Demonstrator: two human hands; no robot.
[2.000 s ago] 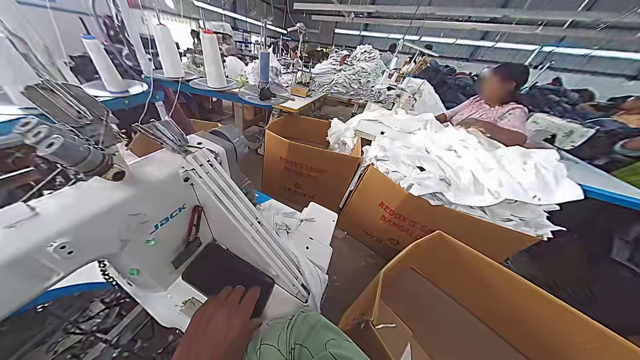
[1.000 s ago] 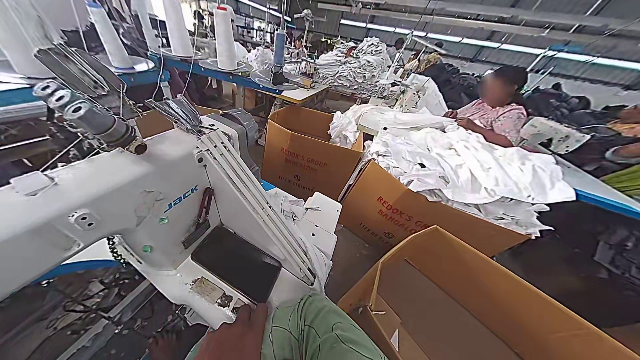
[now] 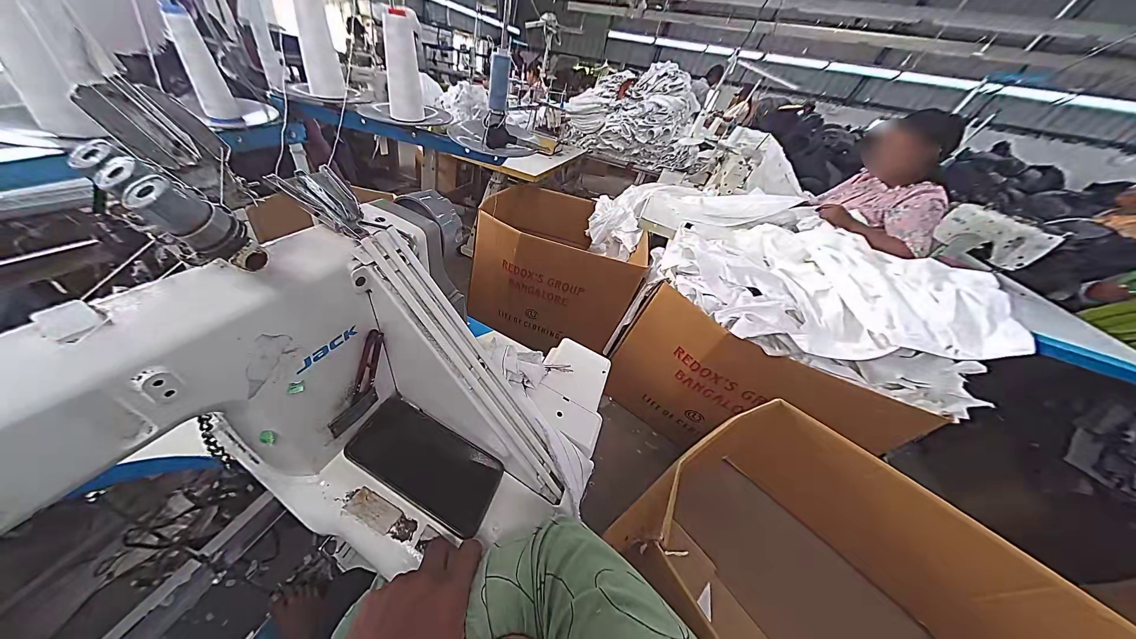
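My left hand (image 3: 426, 590) is at the lower edge of the head view, its bent fingers at the edge of the white machine bed, beside the lower corner of a black smartphone (image 3: 424, 463). Whether the fingers grip anything is hidden. The phone lies flat, dark screen up, on the white Jack sewing machine (image 3: 257, 355). Red-handled snips (image 3: 367, 364) rest against the machine body above the phone. Green patterned clothing (image 3: 577, 586) lies directly right of my hand. White fabric (image 3: 568, 444) hangs behind the machine's slanted thread guides. My right hand is not in view.
An open cardboard box (image 3: 852, 497) stands at lower right. Two more boxes (image 3: 550, 275) (image 3: 710, 364) stand behind, with a heap of white garments (image 3: 852, 284) over the farther right one. A person (image 3: 896, 195) sits beyond the heap. Thread cones (image 3: 405, 67) stand at upper left.
My left hand has moved off the phone's surface, down to the edge of the machine bed. The phone's dark face is now uncovered. The view has shifted slightly.
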